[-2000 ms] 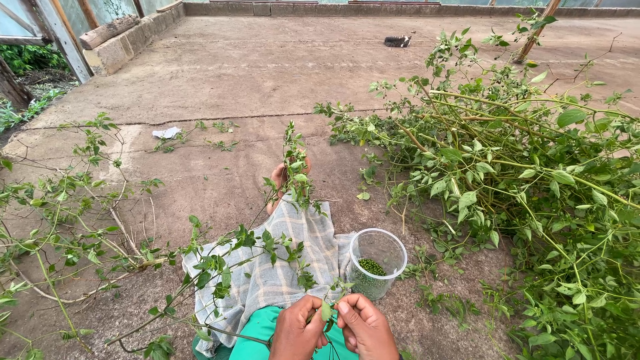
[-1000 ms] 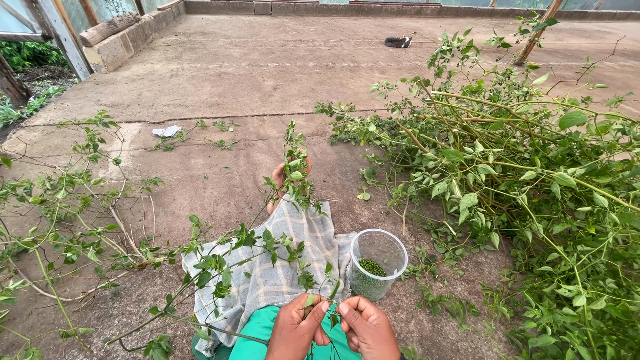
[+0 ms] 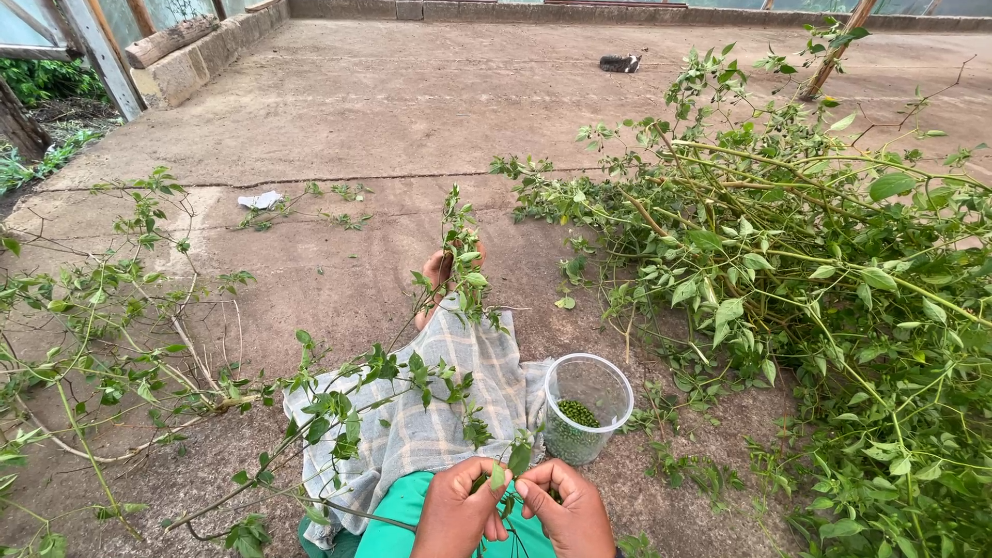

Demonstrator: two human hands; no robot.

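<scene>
My left hand (image 3: pixel 463 508) pinches a thin leafy sprig (image 3: pixel 518 457) between thumb and fingers, over the lap in green cloth. Close beside it, my right hand (image 3: pixel 567 508) has its thumb and fingertips on the same sprig; small green fruits partly show inside its curled fingers. A cut leafy branch (image 3: pixel 341 411) lies across the checked grey cloth (image 3: pixel 457 364) on the legs. Just beyond the right hand, a clear plastic tub (image 3: pixel 589 403) stands upright on the ground, with small round green fruits (image 3: pixel 579 413) in its bottom.
A large heap of cut leafy branches (image 3: pixel 814 256) covers the right side. Sparser branches (image 3: pixel 178 333) spread at the left. Bare feet (image 3: pixel 435 279) stick out past the cloth. A white scrap (image 3: pixel 260 200) and a black-and-white cat (image 3: pixel 620 63) lie farther off on the concrete floor.
The fingers and the leaves between them have shifted slightly. Both hands stay close together over the lap; the tub and the branch heaps have not moved.
</scene>
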